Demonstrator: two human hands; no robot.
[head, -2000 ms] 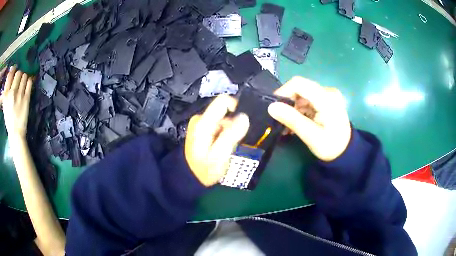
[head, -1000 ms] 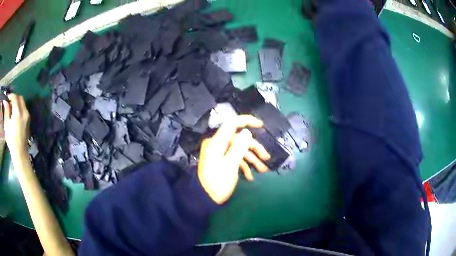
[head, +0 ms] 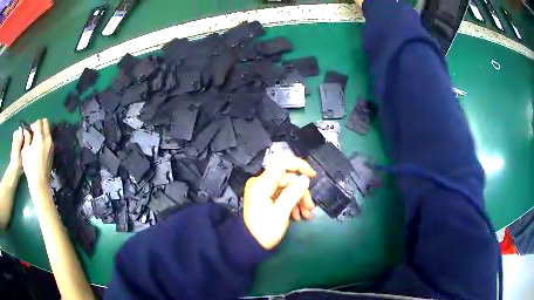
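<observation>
A large heap of thin dark inner plates covers the left and middle of the table, some with silver faces. My left hand is half curled at the heap's right edge. Its fingertips are beside a glossy black plate; whether they grip anything is unclear. Another dark plate lies just above it. My right arm reaches forward across the right side; only a sliver of my right hand shows at the top edge, and the rest is cut off. No phone shows in either hand.
Another person's hands are at the left edge of the heap. Beyond the pale strip lie narrow phone units and a red bin. A black slab stands at upper right. A small pale loop lies at far right.
The open phone that both hands held is no longer in them. My right arm has swung forward to the top edge. My left hand is lower, by the plates. The view has shifted.
</observation>
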